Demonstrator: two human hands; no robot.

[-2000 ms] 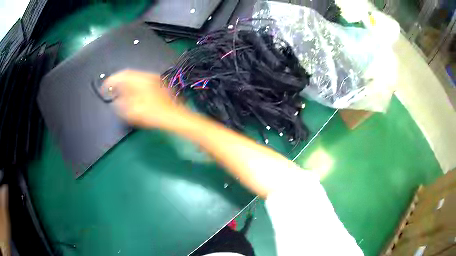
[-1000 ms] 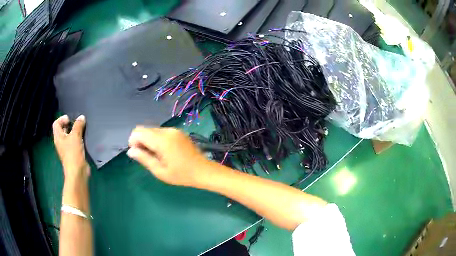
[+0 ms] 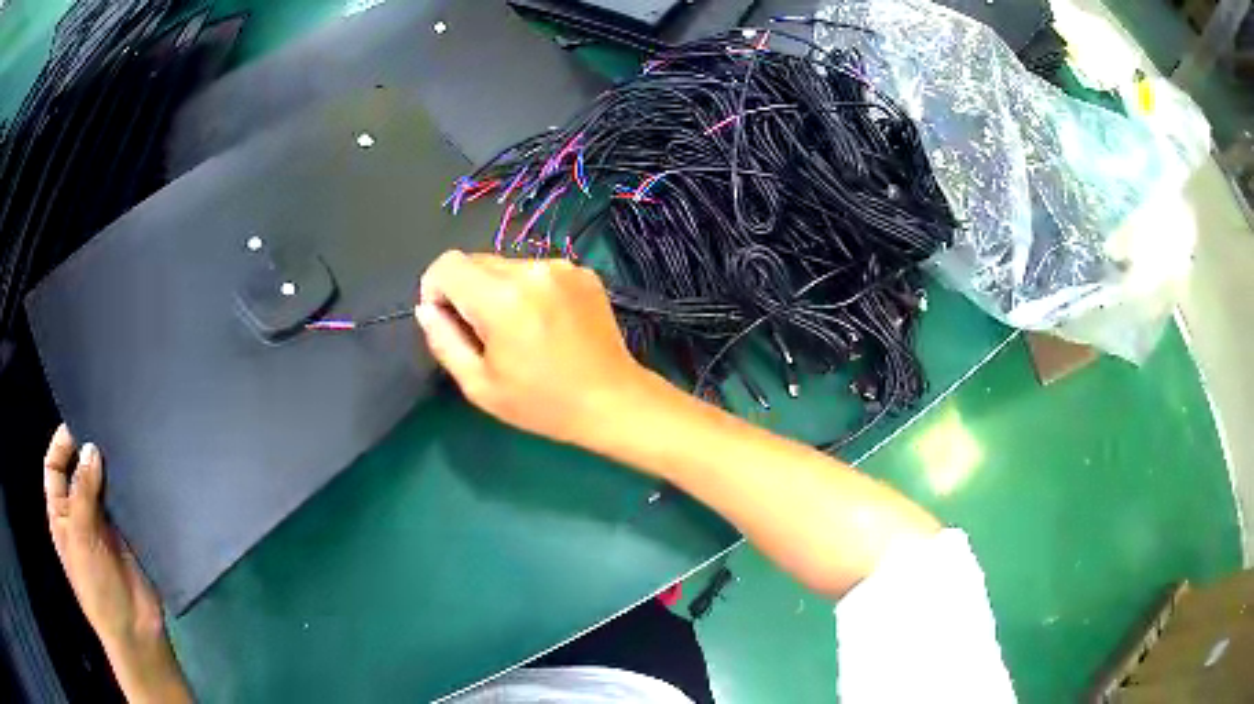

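Observation:
A black plastic panel (image 3: 179, 399) lies tilted on the green table, with a raised centre housing (image 3: 292, 296) and white spots. Another black panel (image 3: 509, 83) lies partly under or behind it. My left hand (image 3: 103, 550) is at the panel's near left edge, fingers on its rim. My right hand (image 3: 516, 344) pinches a thin black cable (image 3: 385, 316) whose red and blue wire ends (image 3: 330, 326) lie at the housing's edge. A large pile of black cables (image 3: 770, 179) lies right of the panel, with red and blue ends towards it.
A crinkled clear plastic bag (image 3: 1025, 193) lies beyond the pile at the right. Stacked black panels (image 3: 83, 124) stand at the far left, and more sheets (image 3: 619, 17) lie at the far edge. A brown cardboard box (image 3: 1196, 646) is at the lower right.
A panel with its housing now lies nearer, over another panel. My left hand has moved down and left with its edge. My right hand now holds a cable by the housing.

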